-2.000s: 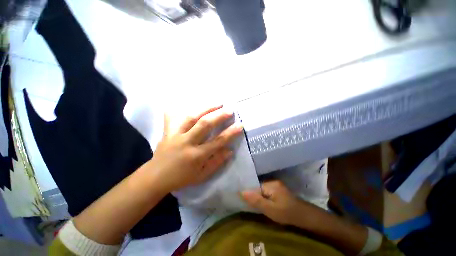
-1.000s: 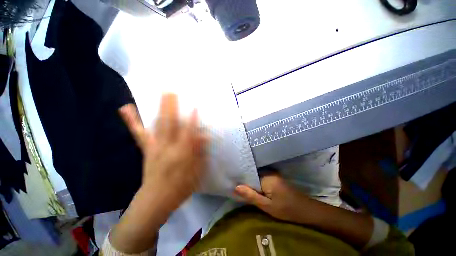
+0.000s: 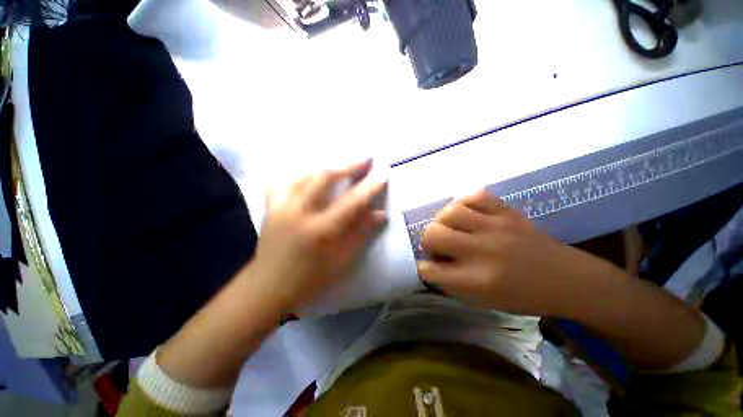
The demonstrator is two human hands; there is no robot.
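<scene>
The pale cut panel [image 3: 367, 281] lies over the front edge of the table and blends with the bright surface. My left hand [image 3: 314, 224] rests flat on it with fingers apart. My right hand [image 3: 481, 248] has its fingers curled at the panel's right edge, over the ruler, and pinches that edge. The black cut panel [image 3: 122, 179] lies to the left, partly under my left forearm. The presser foot area [image 3: 362, 15] of the machine is at the top.
A dark grey-blue block [image 3: 440, 49] hangs right of the needle area. Black scissor handles [image 3: 650, 31] lie at the top right. The table-edge ruler [image 3: 595, 183] runs along the front edge. More cut pieces hang at the far left.
My right hand has moved up from below the table edge to the panel's right edge by the ruler. My left hand has come down flat on the panel. The black panel has shifted.
</scene>
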